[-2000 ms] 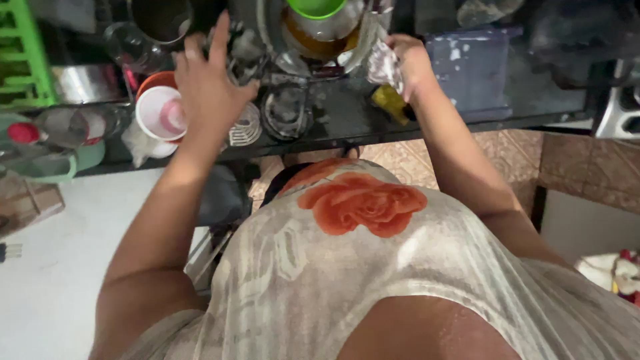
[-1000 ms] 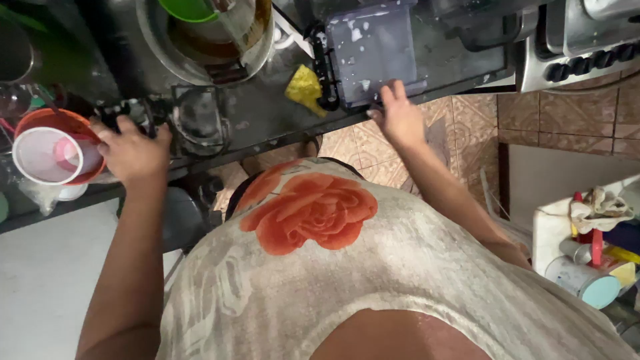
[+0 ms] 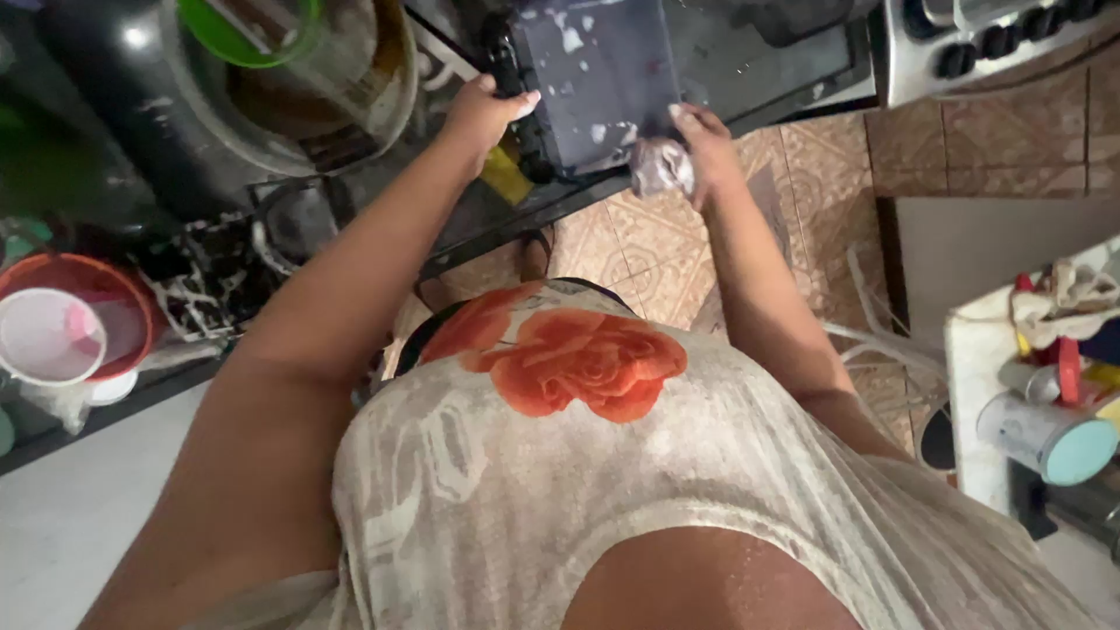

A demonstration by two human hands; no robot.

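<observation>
A translucent plastic container or lid (image 3: 599,79) with foam on it lies on the dark counter at top centre. My left hand (image 3: 490,114) grips its left side, where black clips or a black edge show. At its right corner my right hand (image 3: 707,149) has its fingers on the rim, with a crumpled silvery scrub pad (image 3: 662,168) against the palm. A yellow sponge (image 3: 505,175) lies on the counter under my left wrist. Left of that hand stands a large round pot or basin (image 3: 302,87) with a green bowl (image 3: 249,31) in it.
At far left, a white cup (image 3: 52,337) rests in an orange-red bowl (image 3: 122,306), beside soapy black racks (image 3: 206,276). The stove (image 3: 997,44) is at top right. A white table (image 3: 971,385) with a jar (image 3: 1050,437) stands at the right. Below the counter edge is tiled floor.
My left hand has left the orange-red bowl area and moved right to the translucent container. My right hand stays at the container's near right corner, and the silvery pad shows there again.
</observation>
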